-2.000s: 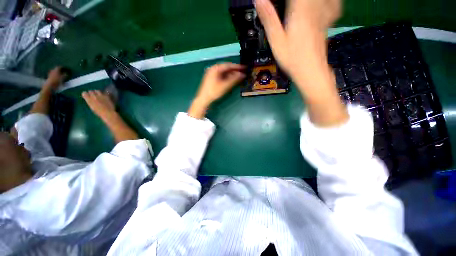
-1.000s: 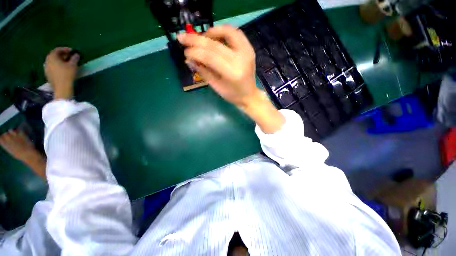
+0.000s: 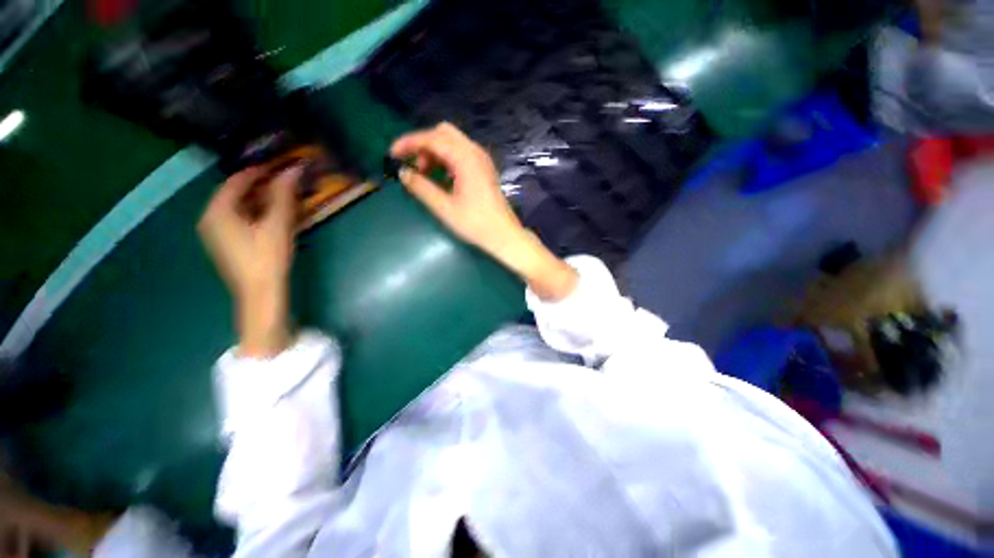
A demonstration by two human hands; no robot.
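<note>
My right hand [image 3: 463,191] holds a small black component [image 3: 394,167] between thumb and forefinger, above the green bench just right of the fixture. My left hand [image 3: 253,223] is at the orange fixture nest [image 3: 327,192], with its fingers over the nest's left part. Whether the left fingers grip anything is hidden and blurred. The black press [image 3: 180,82] stands behind the nest. Its red handle [image 3: 109,10] shows blurred at the top left, with no hand on it.
A large black tray of pockets [image 3: 545,109] lies right of the fixture. A pale strip [image 3: 120,223] crosses the green bench. A neighbour's blurred arm [image 3: 49,523] is at the lower left. Blue [image 3: 812,142] and red [image 3: 935,166] items lie beyond the bench at the right.
The view has swung, so the fixture sits further left and tilted. My right hand has left the press handle and now holds a black component. My left hand has moved from the far surface to the nest.
</note>
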